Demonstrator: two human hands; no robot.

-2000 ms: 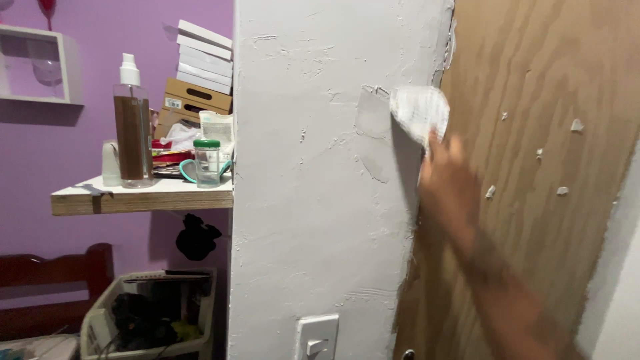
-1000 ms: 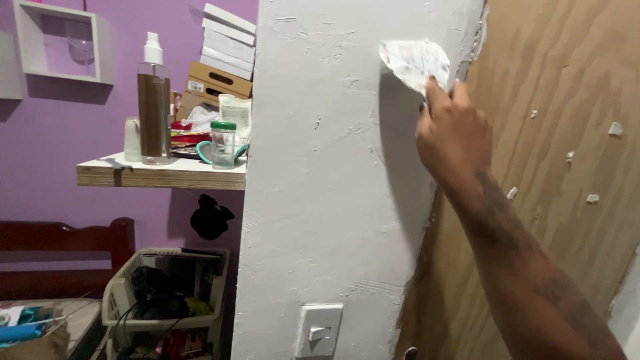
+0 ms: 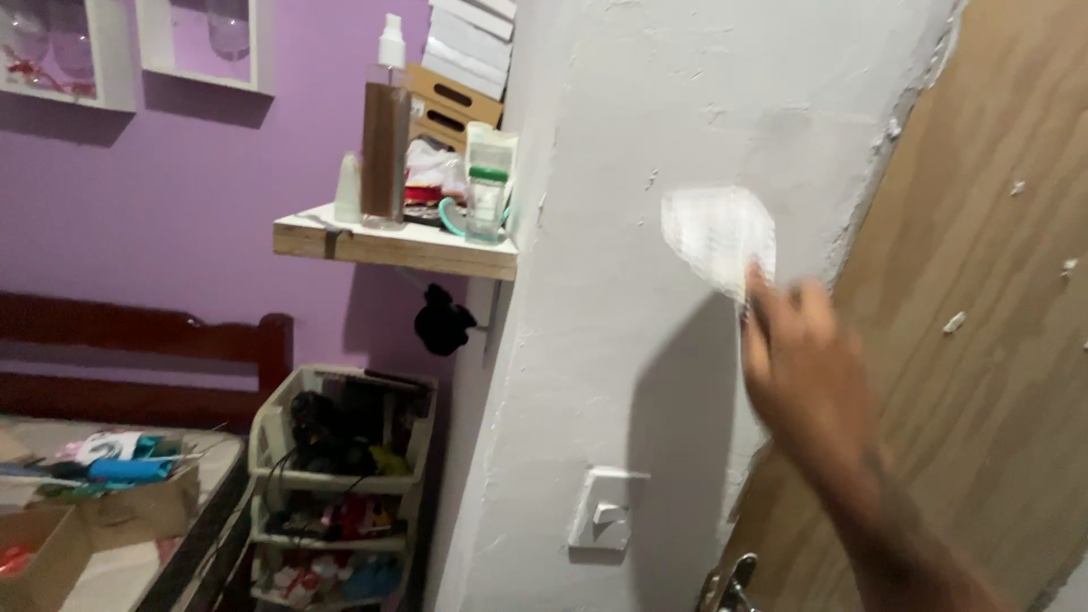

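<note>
My right hand (image 3: 803, 365) grips a putty knife (image 3: 722, 238) whose broad blade, smeared with white filler, lies against or just off the white plastered wall (image 3: 595, 340); motion blur hides the exact contact. The hand is at the wall's right side, where a rough edge meets the wooden door (image 3: 960, 408). Small chips of filler stick to the door. Below and left of the blade is a light switch (image 3: 609, 512). My left hand is out of view.
A wall shelf (image 3: 391, 252) holding a spray bottle (image 3: 384, 144) and boxes juts out at left. Beneath stand stacked storage baskets (image 3: 340, 480), beside a bed headboard (image 3: 127, 340). A door handle (image 3: 736, 585) shows at bottom.
My right hand has moved the putty knife down the wall from the upper part near the door edge. The view has shifted, showing more of the room at left.
</note>
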